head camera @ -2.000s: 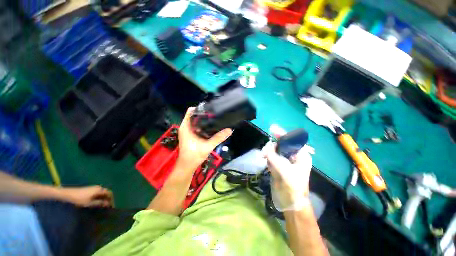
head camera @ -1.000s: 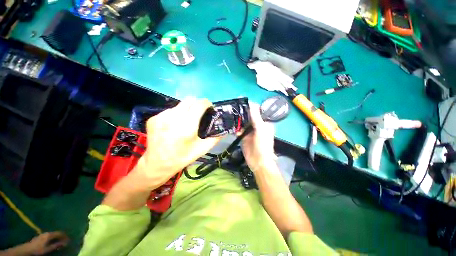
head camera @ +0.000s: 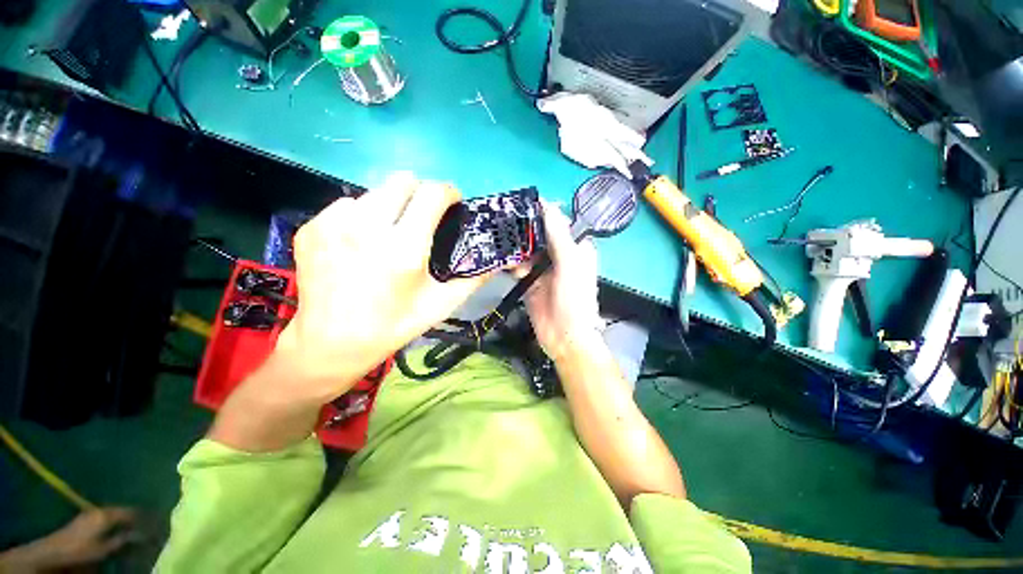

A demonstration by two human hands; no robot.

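The device unit point(head camera: 490, 232), a black housing with its open side and crowded circuit board facing up, is held over my lap near the bench edge. My left hand point(head camera: 370, 280) grips it from the left. My right hand point(head camera: 564, 286) is at its right side, partly hidden behind it; its fingertips are hard to see. The round black part point(head camera: 606, 204), with a ribbed face, shows just beyond my right hand; I cannot tell whether the hand touches it. The black cable point(head camera: 518, 294) runs down from the unit and loops over my lap.
A red parts tray point(head camera: 220, 376) is left of my lap. On the bench are a solder spool point(head camera: 365, 62), fume extractor point(head camera: 645, 51), white cloth point(head camera: 589, 131), yellow-orange electric screwdriver point(head camera: 704, 238) and white glue gun point(head camera: 844, 269). A person's hand point(head camera: 84, 540) is at lower left.
The separate dark pieces in my two hands two seconds ago have given way to my left hand holding the unit open side up, with my right hand against it. The view has shifted right.
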